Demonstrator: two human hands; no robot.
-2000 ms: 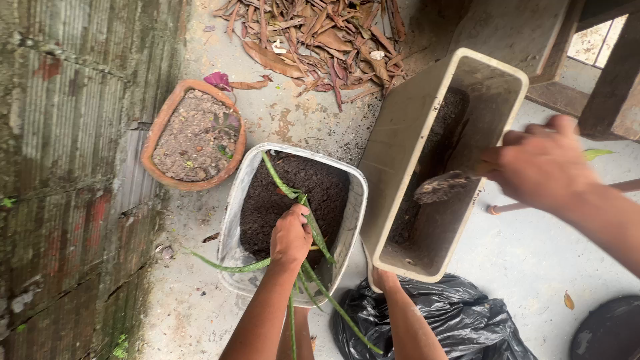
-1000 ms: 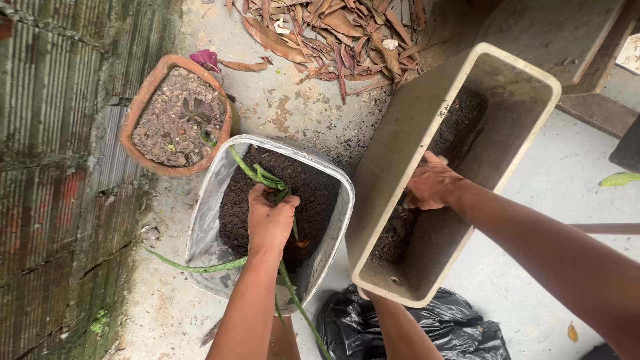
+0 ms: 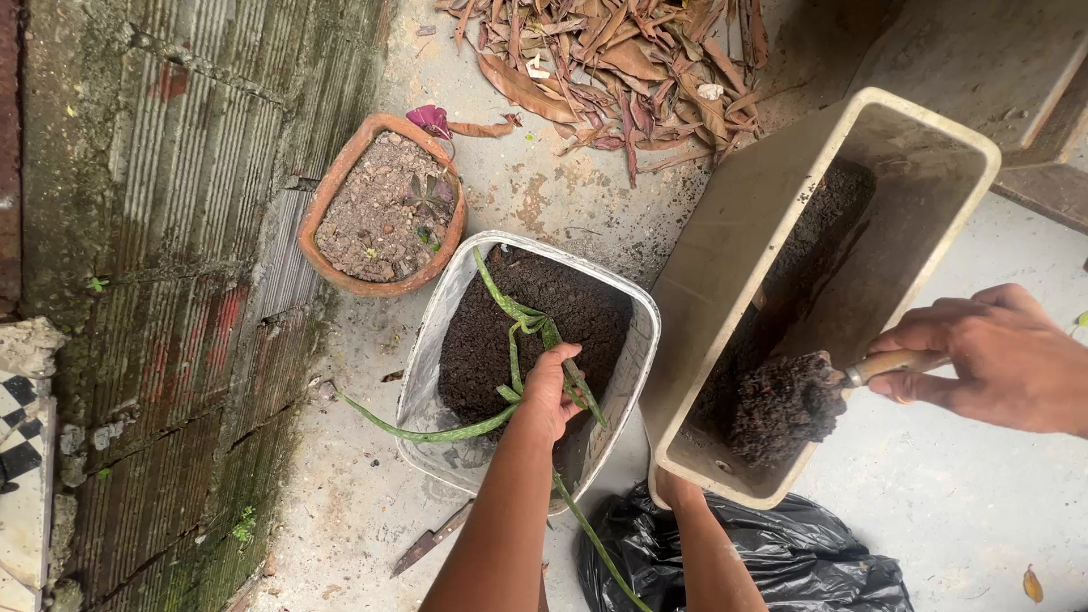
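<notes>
My left hand (image 3: 551,395) grips the base of a long-leaved green aloe-like plant (image 3: 516,316) over a square white plastic tub (image 3: 643,319) with dark soil (image 3: 484,340) in it. Some leaves hang over the tub's rim. At the right, my right hand (image 3: 1003,357) is closed around the wooden handle of a hand trowel (image 3: 884,365). Dark soil (image 3: 786,408) is heaped on the trowel and hides its blade, over the lower end of a tilted beige rectangular planter (image 3: 731,255). More soil lies inside that planter.
A clay pot (image 3: 382,285) with a small plant stands by the mossy brick wall (image 3: 195,212). Dry leaves (image 3: 629,59) lie piled at the top. A knife (image 3: 432,540) is on the floor, below the tub. A black plastic bag (image 3: 816,552) and a bare limb (image 3: 710,544) are below the planter.
My right hand was down inside the planter a second ago; it is now farther right, with soil on the trowel. My left hand still holds the plant over the tub.
</notes>
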